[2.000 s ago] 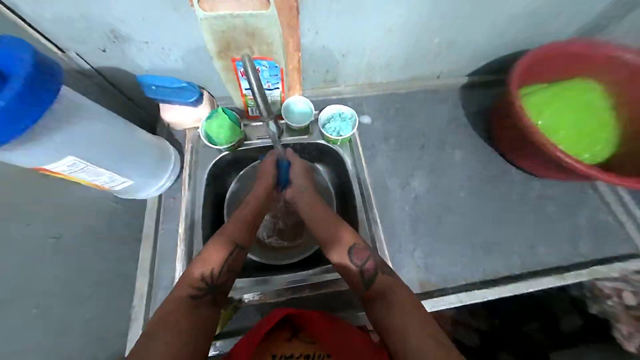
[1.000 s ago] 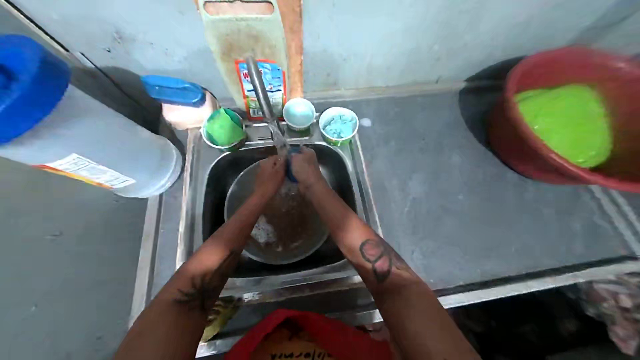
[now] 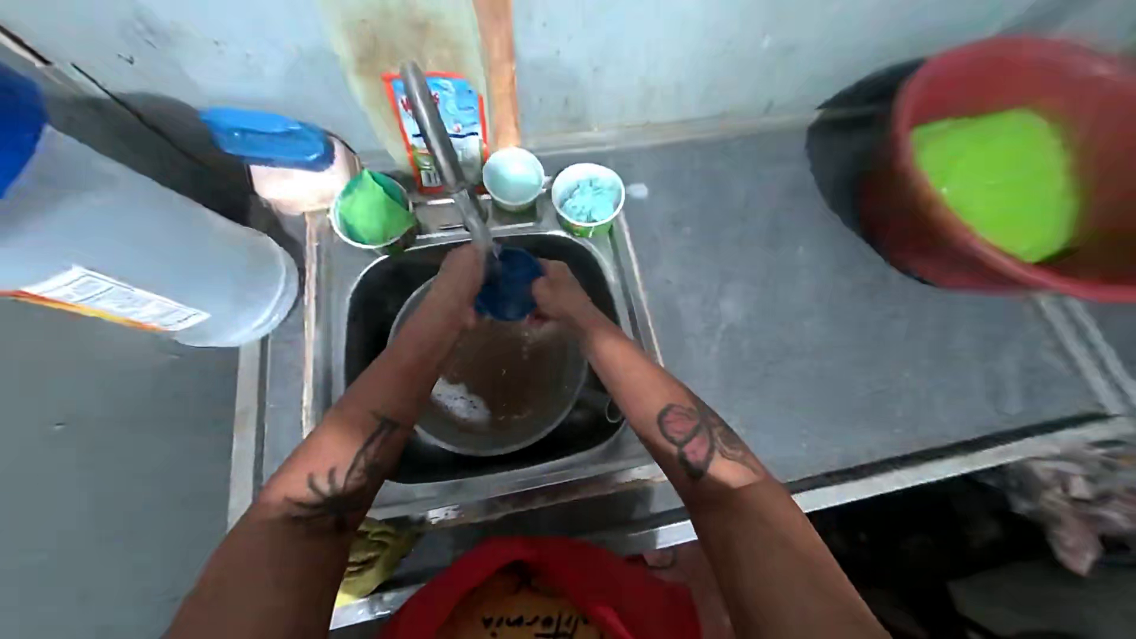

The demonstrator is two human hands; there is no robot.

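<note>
Both my hands hold a round blue object, perhaps a cup or bowl [image 3: 508,284], under the end of the metal faucet [image 3: 435,129]. My left hand [image 3: 463,286] grips its left side and my right hand [image 3: 561,295] its right side. Below them, a round metal basin [image 3: 497,390] of brownish water with some white foam sits in the dark sink [image 3: 373,333]. Along the back rim of the sink stand a tub with a green sponge or cloth [image 3: 374,211], a small white cup [image 3: 513,177] and a tub of pale blue stuff [image 3: 588,200].
A large translucent container with a blue lid [image 3: 151,231] leans in at left, near a blue-lidded container [image 3: 302,164]. A red plastic tub [image 3: 958,222] holding something bright green [image 3: 998,182] stands on the right of the counter. A printed packet [image 3: 448,124] rests behind the faucet.
The blue object now shows a broad round face between my hands, where it looked narrow before. My hands have moved farther apart.
</note>
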